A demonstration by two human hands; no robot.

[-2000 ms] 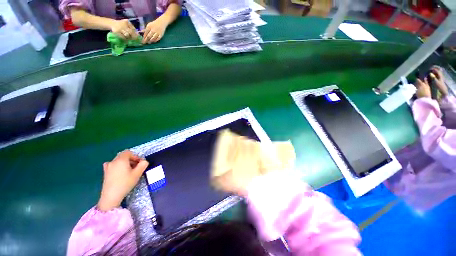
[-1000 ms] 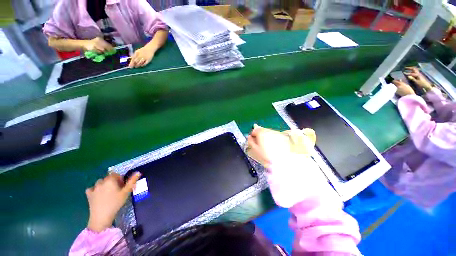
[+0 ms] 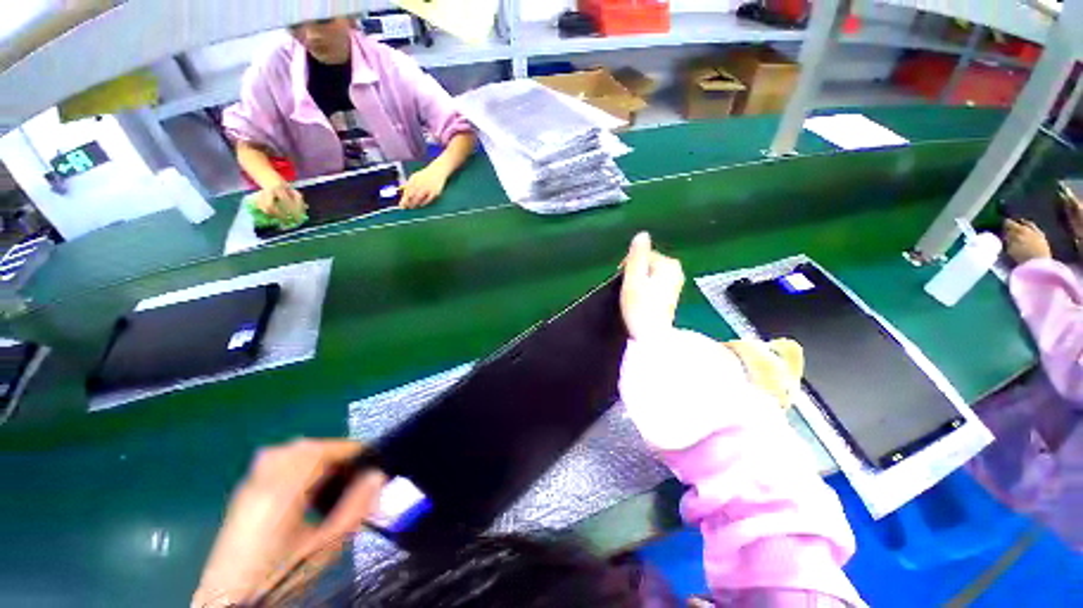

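Observation:
A black flat panel unit (image 3: 511,410) is tilted up off a bubble wrap sheet (image 3: 594,475). My left hand (image 3: 291,511), a little blurred, grips its near left end beside a white and blue label (image 3: 401,505). My right hand (image 3: 651,289) holds its far right corner. A pale yellow cloth (image 3: 772,366) lies behind my right sleeve, beside the right-hand panel. My hair hides the panel's near edge.
Another panel (image 3: 849,356) lies on bubble wrap at right, and one more (image 3: 184,339) at left. Stacked bubble bags (image 3: 552,149), a white bottle (image 3: 964,268) and grey posts (image 3: 802,83) stand beyond. A person opposite wipes a panel with a green cloth (image 3: 279,214); another person's hands show far right.
The panel has gone from lying flat on its bubble wrap to tilted up in both my hands. My right hand has left the yellow cloth. The view has tipped up, showing more of the shelves.

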